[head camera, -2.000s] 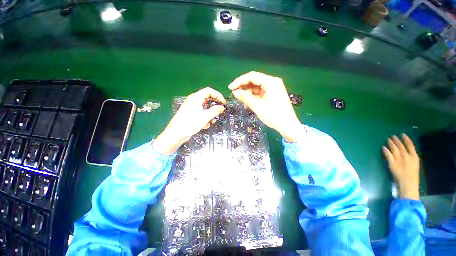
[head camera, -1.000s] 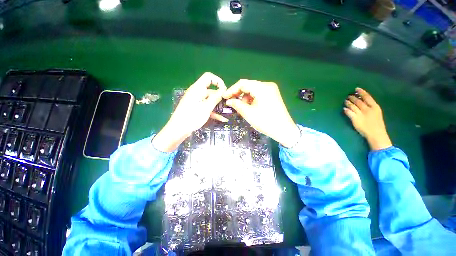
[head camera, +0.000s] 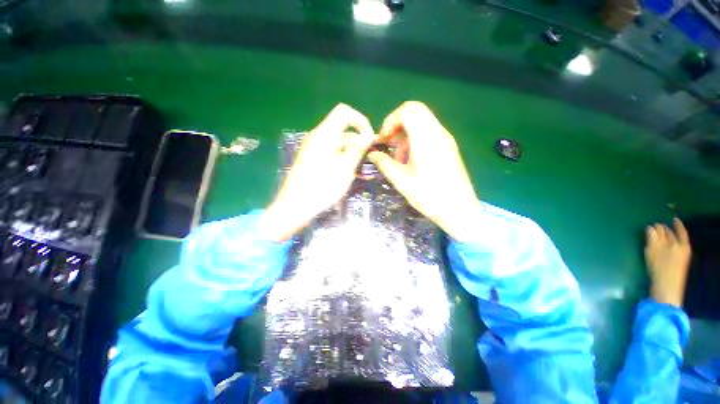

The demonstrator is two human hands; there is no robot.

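Note:
My left hand (head camera: pixel 325 172) and my right hand (head camera: pixel 426 164) meet at the fingertips above the far end of the clear blister tray (head camera: pixel 359 316). Between the fingertips is a small dark module (head camera: pixel 382 148), mostly hidden by the fingers. Both hands appear to grip it. The tray lies directly in front of me, its pockets blurred and washed out by white glare.
At left are a black blister tray (head camera: pixel 77 144) with modules in its pockets, a smartphone (head camera: pixel 179 185) and a clear scrap (head camera: pixel 241 146). A single module (head camera: pixel 508 148) lies at right. Another person's hand (head camera: pixel 667 256) is at far right. Other modules (head camera: pixel 552 35) lie farther back.
My hands stay together over the tray, having first been apart. Of two modules seen at right earlier, one now shows. The other person's hand reached in beside it and has drawn back to the far right.

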